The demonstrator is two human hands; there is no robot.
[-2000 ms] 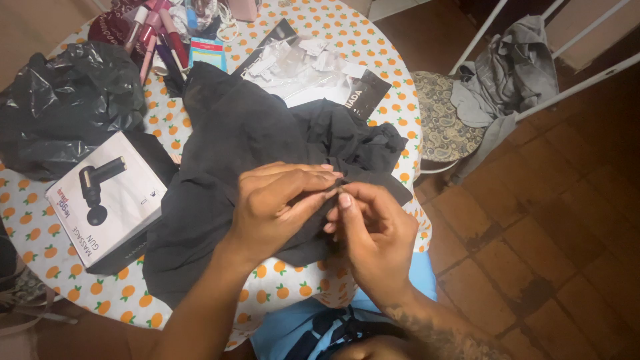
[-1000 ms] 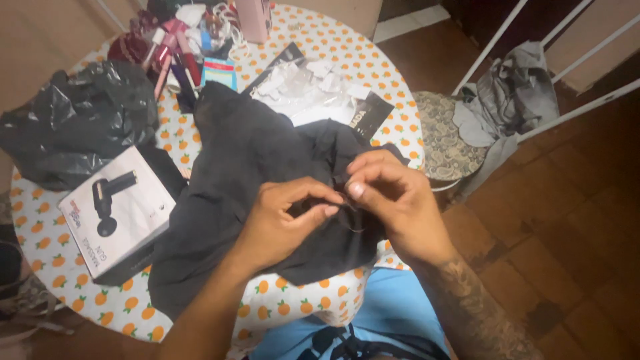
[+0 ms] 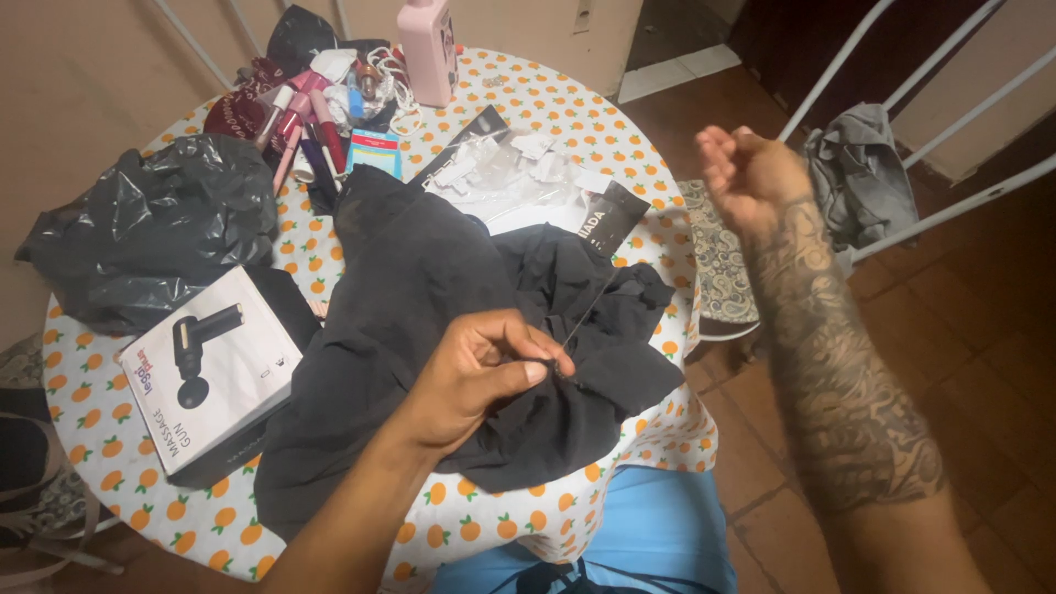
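Black fabric (image 3: pixel 412 289) lies bunched across the round table. My left hand (image 3: pixel 495 371) pinches a small fold of it between thumb and fingertips, near the table's front edge. From that pinch a thin dark thread (image 3: pixel 590 312) runs up and to the right over the cloth. My right hand (image 3: pixel 747 169) is raised off the table's right side, its fingers curled toward the thumb. Whether it holds a needle or the thread's far end is too small to tell.
Around the cloth on the orange-print tablecloth (image 3: pixel 470 528) are a massage gun box (image 3: pixel 214 371), a black plastic bag (image 3: pixel 157 231), cosmetic tubes (image 3: pixel 309 124), a pink bottle (image 3: pixel 427 54) and clear plastic packaging (image 3: pixel 520 173). A patterned chair seat (image 3: pixel 718 264) with grey cloth (image 3: pixel 866 173) stands at right.
My right hand has moved from beside my left hand, up and out to the right. A stretch of thread now shows over the cloth. My left hand still pinches the fabric.
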